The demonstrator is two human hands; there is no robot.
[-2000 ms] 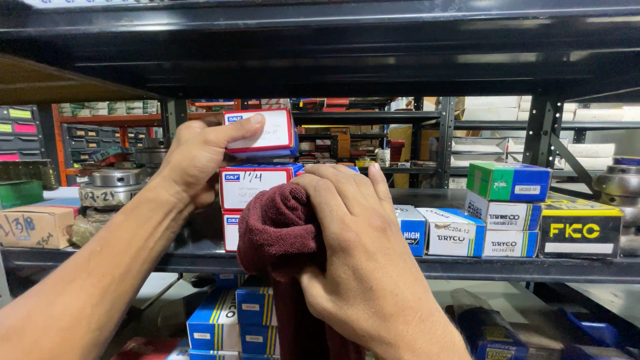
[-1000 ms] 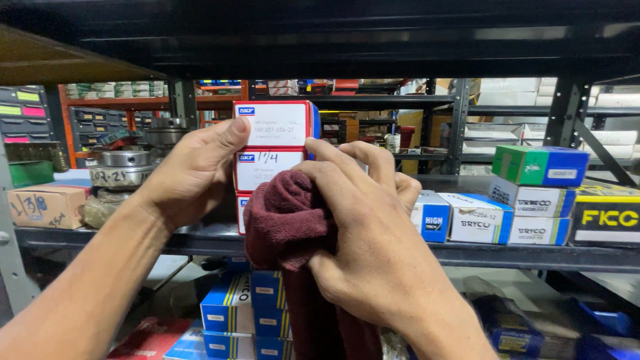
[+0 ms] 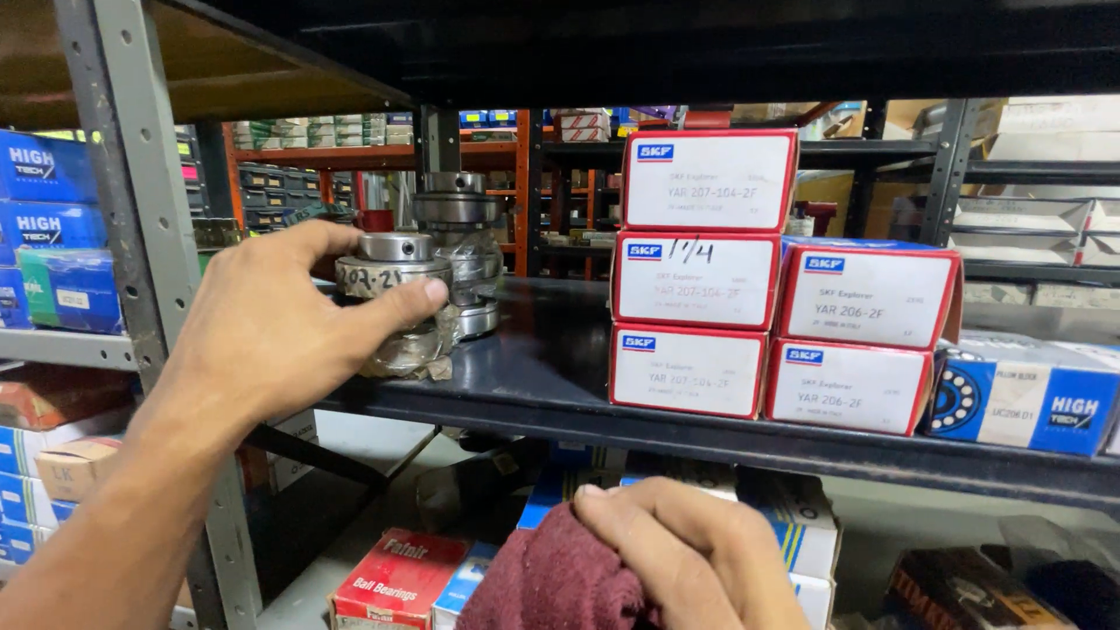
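My left hand (image 3: 289, 306) grips a steel insert bearing (image 3: 394, 267) with a handwritten mark, at the top of a short stack on the black metal shelf (image 3: 542, 350). Plastic-wrapped bearings (image 3: 407, 350) sit beneath it. Another stack of steel bearings (image 3: 457, 210) stands just behind. Lower down, my right hand (image 3: 700, 551) holds a bunched maroon cloth (image 3: 560, 577) below the shelf edge. Three red and white SKF boxes (image 3: 700, 280) are stacked upright to the right, the middle one marked by hand, beside two more SKF boxes (image 3: 862, 297).
A perforated grey upright (image 3: 157, 175) stands at the left, with blue boxes (image 3: 52, 227) beyond it. A blue and white High Tech box (image 3: 1019, 398) is at the right. Below are a red Fafnir box (image 3: 398, 573) and blue-white boxes (image 3: 805, 516). Another shelf (image 3: 612, 52) runs overhead.
My left hand has let go of the top SKF box and moved left to the bearing. My right hand has lowered the cloth from the front of the boxes. The view has shifted left.
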